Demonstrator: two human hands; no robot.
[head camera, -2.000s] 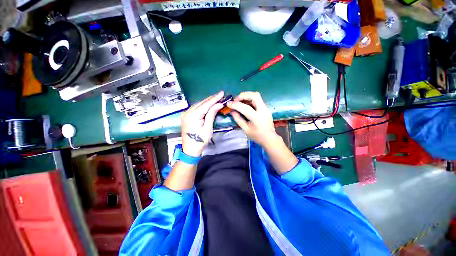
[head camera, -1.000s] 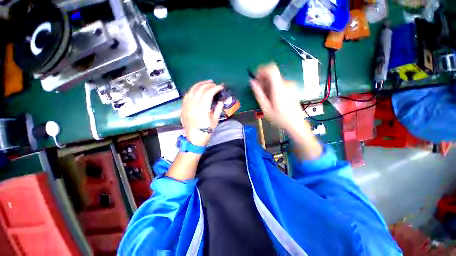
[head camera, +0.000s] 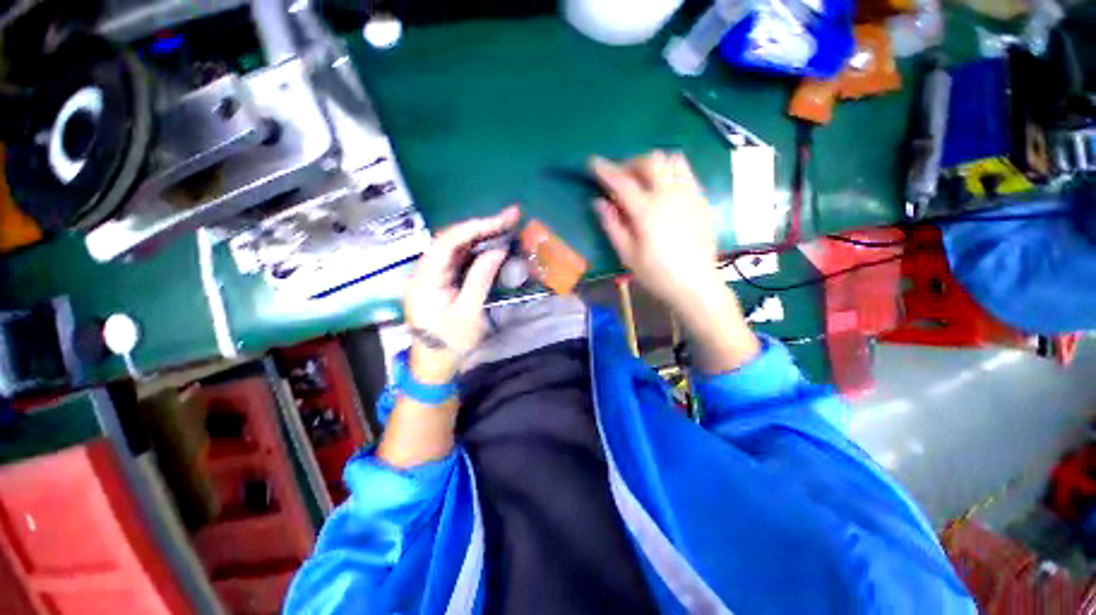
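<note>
My left hand (head camera: 451, 288) holds a small dark housing with a pale round face (head camera: 514, 269), low over the front edge of the bench. A flat orange block (head camera: 554, 257) is right beside the housing; whether they touch is unclear. My right hand (head camera: 659, 226) is to the right of the block, fingers curled. A blurred dark shaft (head camera: 563, 174) sticks out leftward from its fingertips and looks like the screwdriver; its handle is hidden in the hand.
The silver press fixture (head camera: 240, 156) stands at the left. Tweezers (head camera: 719, 120) lie behind a white strip (head camera: 755, 195). A blue parts bin (head camera: 787, 36) is at the back. Red foam trays (head camera: 72, 517) are at the lower left. Another person's blue sleeve (head camera: 1022, 267) is at the right.
The screwdriver has left the bench, and my right hand has moved away from the housing. The orange block now shows more fully. The view has shifted, and my left hand sits slightly farther left.
</note>
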